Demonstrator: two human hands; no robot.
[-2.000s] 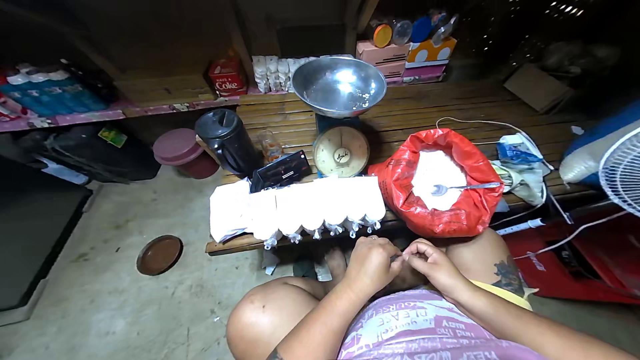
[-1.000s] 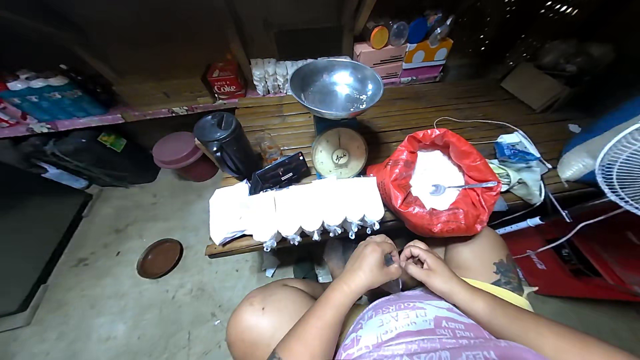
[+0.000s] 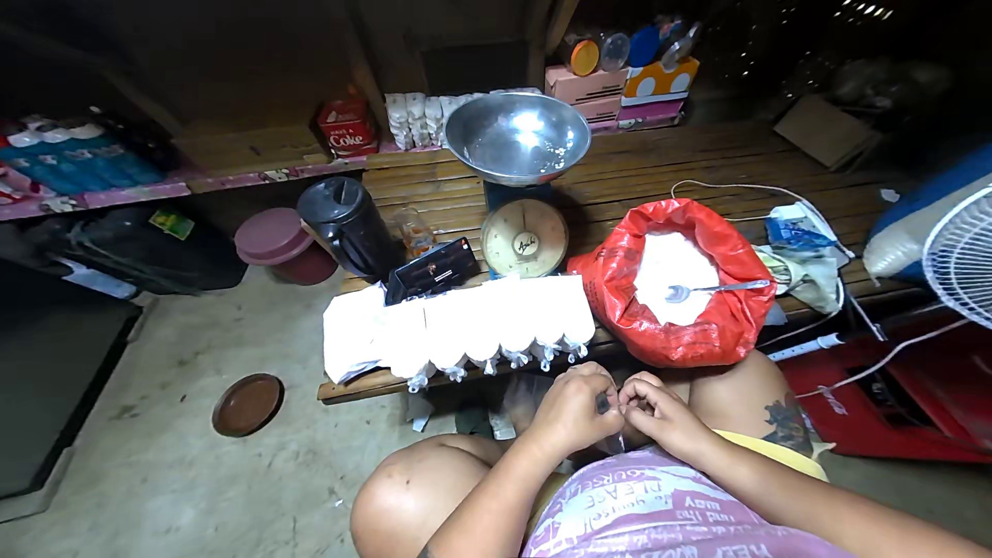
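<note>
Over my lap, my left hand (image 3: 580, 407) and my right hand (image 3: 655, 411) meet with fingertips together on a thin clear plastic bag (image 3: 614, 443), mostly hidden by the fingers. Just beyond them, knotted plastic bags of white powder (image 3: 496, 318) stand in a row along the bench edge. A red sack (image 3: 697, 341) full of white powder (image 3: 673, 267) is past my right hand, with a metal spoon (image 3: 717, 288) lying on the powder. Behind the row is a dial scale (image 3: 525, 239) topped by a steel bowl (image 3: 518, 138).
A phone (image 3: 434, 271) leans by a dark pitcher (image 3: 349, 225) and a glass (image 3: 415, 232) on the slatted bench (image 3: 620, 174). A fan (image 3: 965, 256) stands at the right. On the floor at left are a lidded pink bucket (image 3: 283, 244) and a brown dish (image 3: 248, 404).
My hands stay together over my lap, with only small shifts of the fingers. The bags, sack and scale have not moved.
</note>
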